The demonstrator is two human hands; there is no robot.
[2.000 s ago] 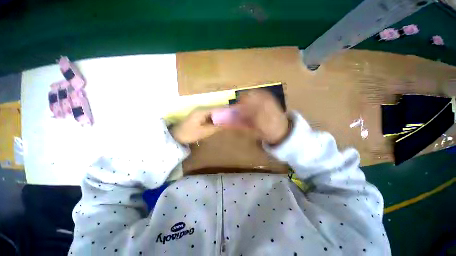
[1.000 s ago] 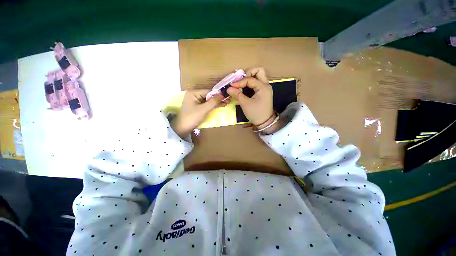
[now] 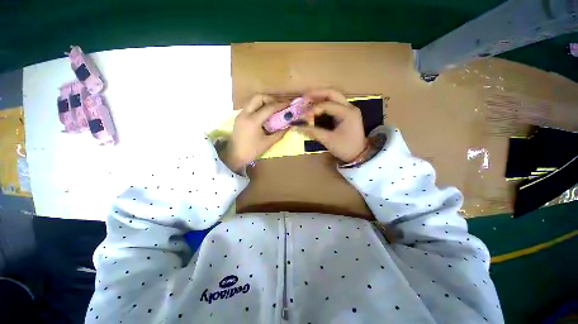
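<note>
My left hand [image 3: 249, 131] is shut on the left end of a pink plastic housing [image 3: 279, 119], held above the pad sheet. A small dark spot shows on the housing's upward face. My right hand [image 3: 336, 126] has its fingers at the housing's right end, thumb and fingertips on it. The pad sheet in use [image 3: 371, 114] lies under and beside my right hand, its black block partly hidden. Bare yellow release paper [image 3: 285, 145] shows between and below my hands.
Several pink housings with black squares lie on the white board [image 3: 165, 82] at left. Spare pad sheets [image 3: 539, 155] lie at right on the cardboard surface [image 3: 424, 120]. A metal post [image 3: 469, 39] slants at upper right. The green conveyor belt [image 3: 253, 22] runs beyond.
One second ago my right fingers were at a black pad on the housing. Now the housing is turned, showing a face with a small dark spot, and my right hand is slightly further right.
</note>
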